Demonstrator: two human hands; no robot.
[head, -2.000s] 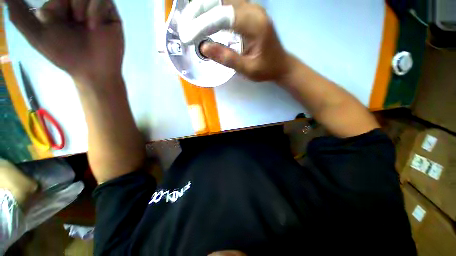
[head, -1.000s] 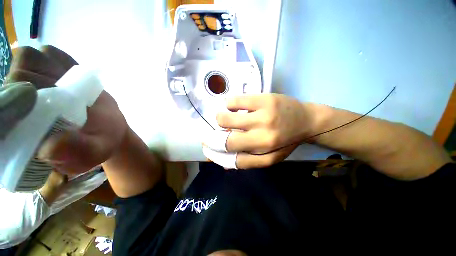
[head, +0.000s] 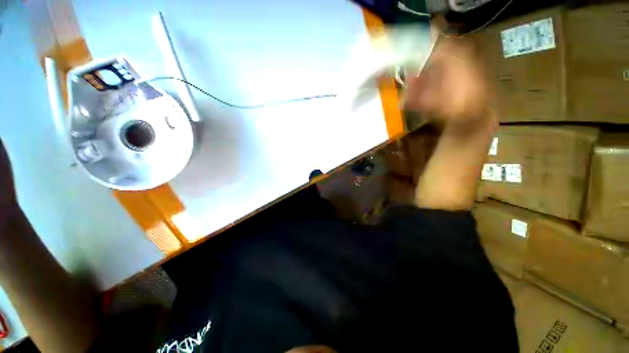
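The white housing shell (head: 155, 162) lies on the white sheet with its inside up, its round dark-centred hole facing me. A black panel with several openings (head: 110, 74) is set in its far end. One slim white rod (head: 172, 62) lies along its right side, another (head: 55, 96) along its left. A thin black lead (head: 238, 106) trails right across the sheet from the shell. My right hand (head: 452, 86) is blurred at the sheet's right edge, with blurred white at its fingers; its grip is unclear. My left hand (head: 5, 176) is dark and mostly cut off by the left edge.
Orange-brown tape (head: 148, 210) crosses the white sheet (head: 276, 145); another strip (head: 390, 103) runs down its right edge. Cardboard cartons (head: 538, 165) are stacked at the right. A thin white cord (head: 493, 17) is at the top right. A red handle (head: 3, 324) shows at the lower left edge.
The view has swung right, so the shell appears further left. My right hand has left the shell and moved right. My left hand no longer shows the large whitish object it held near the camera.
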